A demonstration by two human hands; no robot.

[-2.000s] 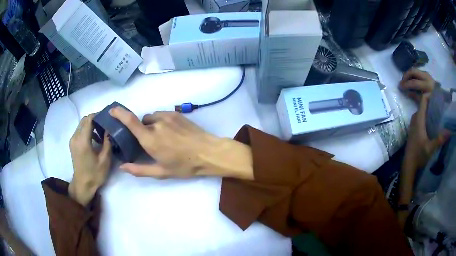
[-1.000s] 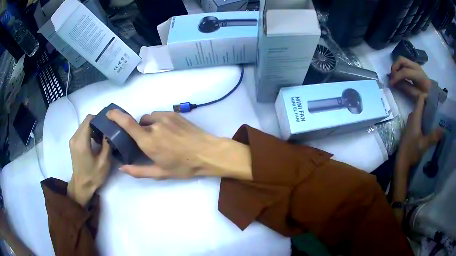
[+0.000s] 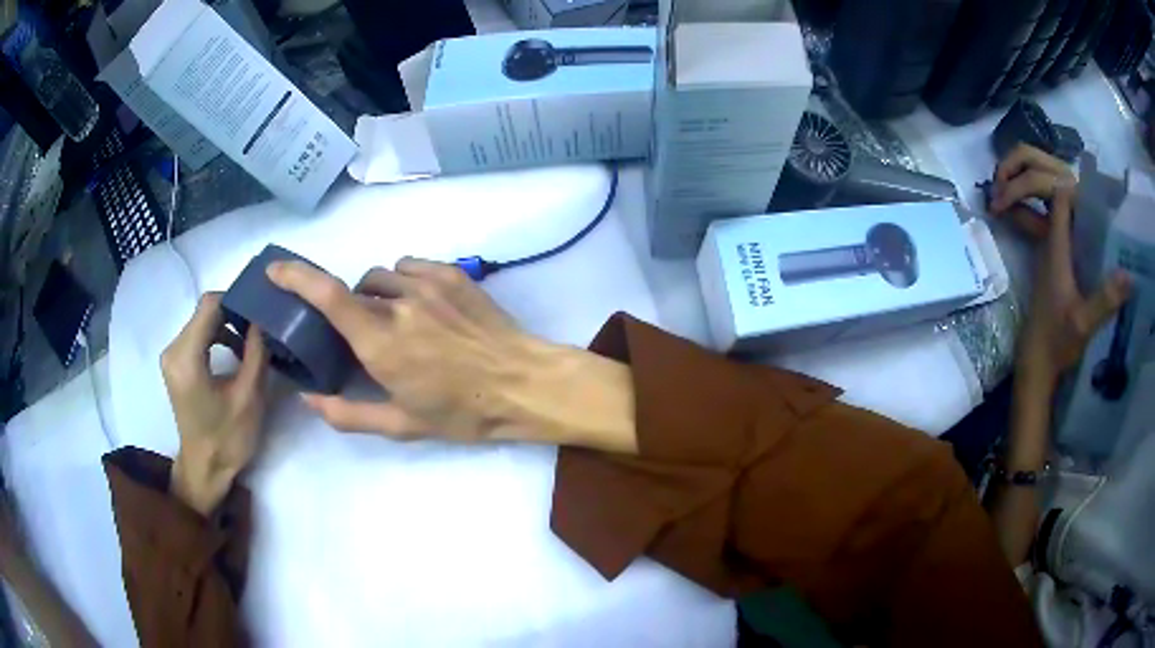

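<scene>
A dark grey rounded part, which looks like the head of a mini fan, is held tilted above the white foam sheet at the left. My right hand grips it from above and the right, with fingers along its outer rim. My left hand holds its left side, with fingertips at the inner opening. Most of the part's inside and lower side is hidden by my hands. A black charging cable with a blue plug lies just beyond my right hand.
Beyond my hands stand or lie retail cartons, one of them upright. A MINI FAN carton lies at the right, before a mini fan. A neighbour's hands hold a carton at the far right.
Both hands and the dark grey part have shifted slightly up and left, and my right hand now covers the cable's metal tip. The neighbour's hands and carton have moved.
</scene>
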